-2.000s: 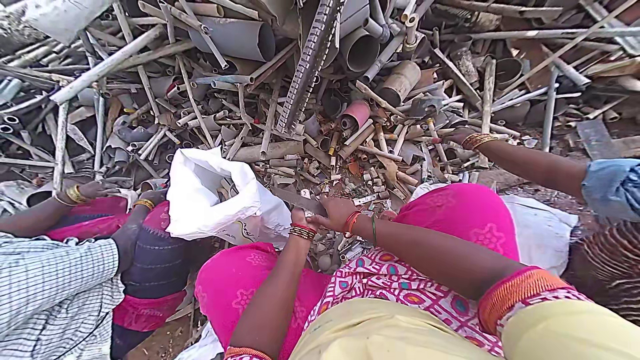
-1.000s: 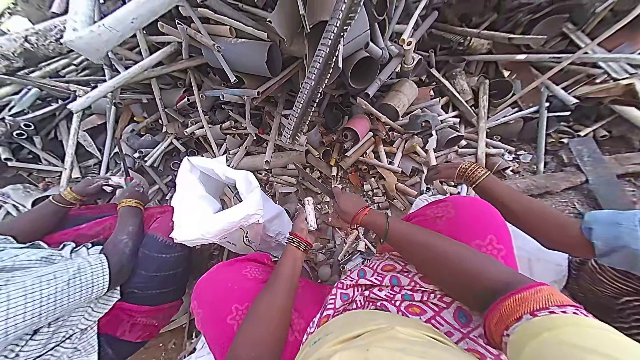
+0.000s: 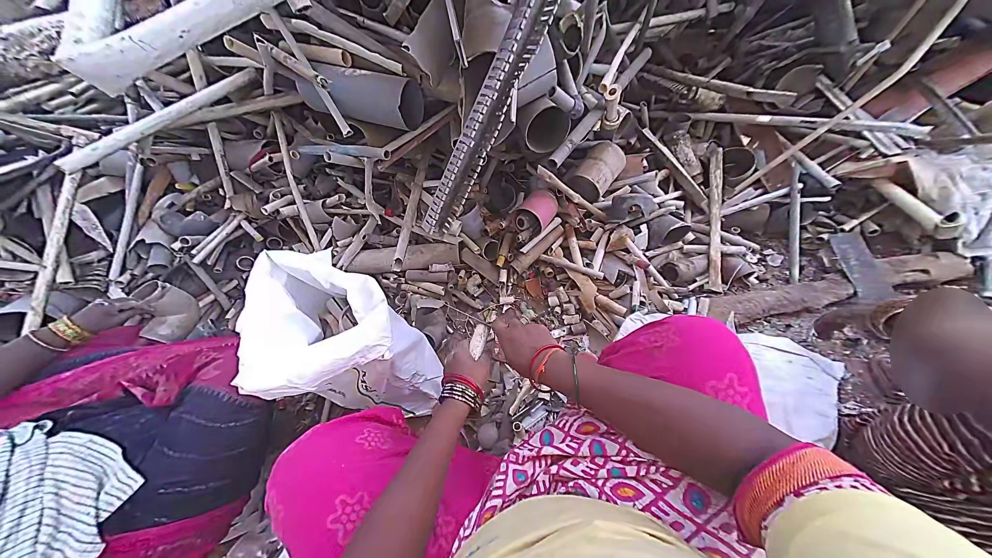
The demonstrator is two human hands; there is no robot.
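Note:
Low in front of me, between my knees, my left hand (image 3: 467,363) is closed on a short pale piece of plastic pipe (image 3: 480,339) that stands up from its fingers. My right hand (image 3: 521,341) is beside it on the right, its fingertips at the pipe piece. A thin dark strip shows near its fingers, too small to make out, and I cannot tell what this hand grips. To the left of my hands, a white woven sack (image 3: 333,333) stands with its mouth open and pipe pieces inside. Small cut pipe pieces (image 3: 570,306) lie around and beneath both hands.
A heap of scrap pipes rises ahead, with a large grey pipe (image 3: 360,97) and a dark ribbed strip (image 3: 488,116) pointing down. Another person's hand (image 3: 105,316) is at the left, near a curved pipe scrap (image 3: 167,311). A flat grey piece (image 3: 862,267) lies right, beside a blurred round shape.
The person on the right, whose braceleted hand reached in near my right knee, has drawn that arm out of view. The pipe piece in my left hand shows from one second ago.

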